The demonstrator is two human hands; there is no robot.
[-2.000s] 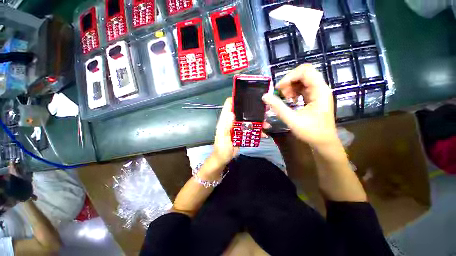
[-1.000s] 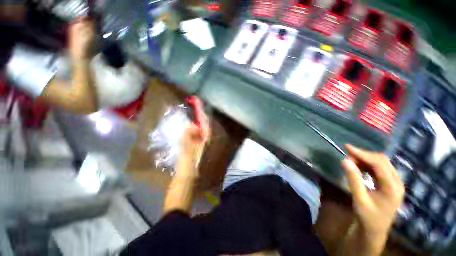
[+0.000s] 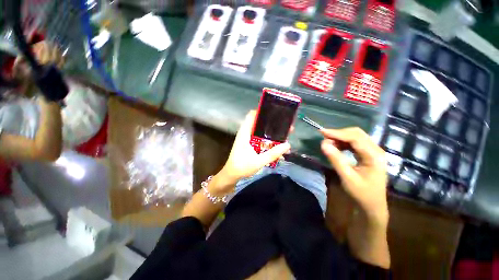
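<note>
My left hand [image 3: 249, 153] holds a red keypad phone [image 3: 275, 117] upright, its dark screen facing me and the thumb over the lower keys. My right hand [image 3: 358, 161] holds thin tweezers [image 3: 313, 123] between thumb and fingers, to the right of the phone; their tip is close to the phone's right edge but apart from it. A small pale thing shows between the right fingers, too blurred to name. The clear phone tray [image 3: 219, 73] lies beyond my hands with red phones face up and several white-backed phones.
A lens tray [image 3: 387, 167] with black-edged squares lies at the right, a folded white paper [image 3: 436, 97] on it. Crinkled clear film [image 3: 160, 164] fills a cardboard box below the bench at left. Another person's arm [image 3: 48, 128] is at far left. A white paper [image 3: 150, 31] lies on the bench.
The view swung left and partly back. The phone, held low over the film box a second ago, is now upright in front of me. The right hand still holds the tweezers, now near the phone.
</note>
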